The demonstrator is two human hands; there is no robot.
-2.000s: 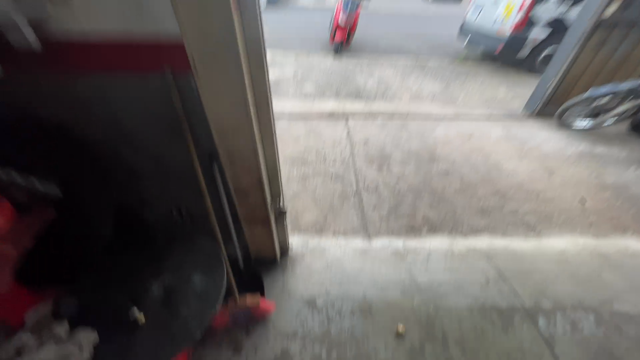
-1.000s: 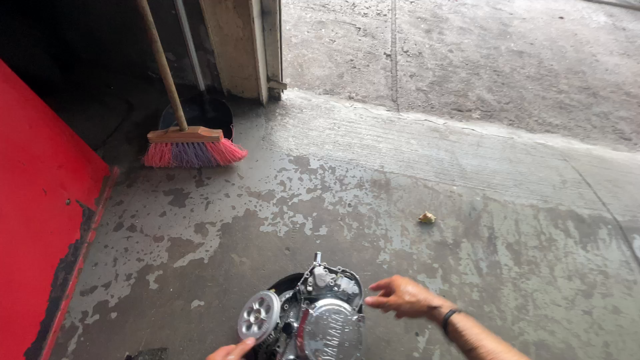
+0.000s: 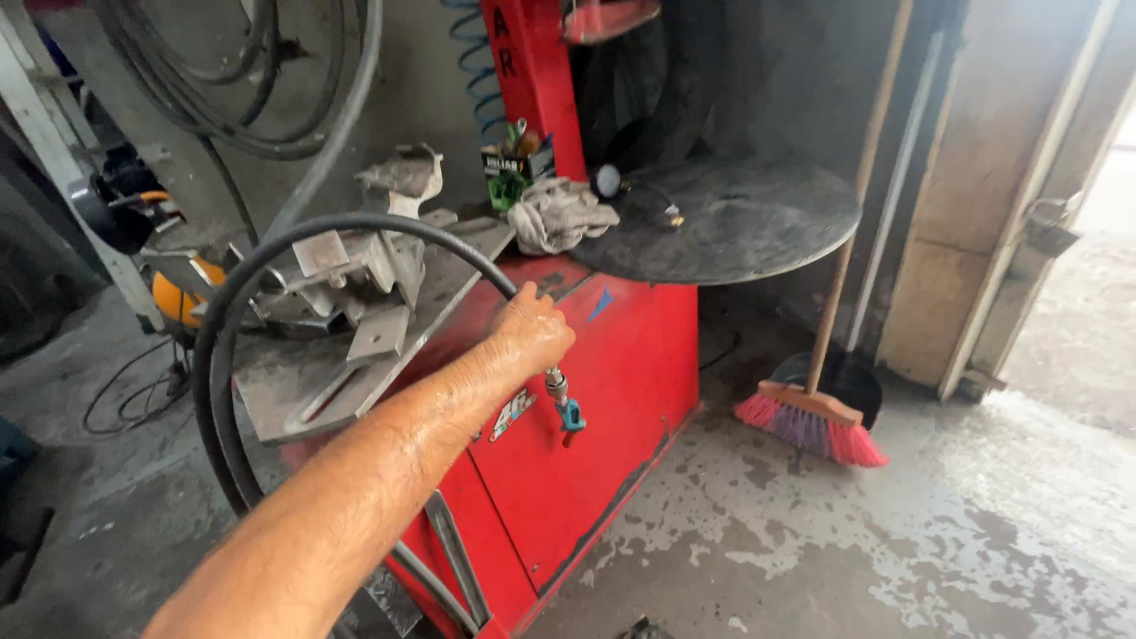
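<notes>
My left hand (image 3: 532,333) is closed around a thick black rubber hose (image 3: 355,222) near its end, in front of the red cabinet of a tire-changing machine (image 3: 612,355). Below the fist hang a metal coupling (image 3: 556,383) and a blue fitting (image 3: 571,415) with a short brownish tip. The hose arches up over a metal plate with clamp-like parts (image 3: 377,333) and drops behind my forearm. My right hand is not in view. A crumpled grey rag (image 3: 561,216) and a round pressure gauge (image 3: 607,182) lie beyond my left hand, beside the round black tabletop (image 3: 737,222).
A broom with pink and purple bristles (image 3: 809,422) stands upright before a black dustpan (image 3: 839,377) at the right. Coiled hoses (image 3: 257,106) hang at the upper left. A cable (image 3: 124,426) lies on the floor. Wet patches mark the concrete floor (image 3: 710,550).
One second ago both hands were at an engine assembly on the floor; now my left hand holds the hose and my right hand is out of view. The view has swung left.
</notes>
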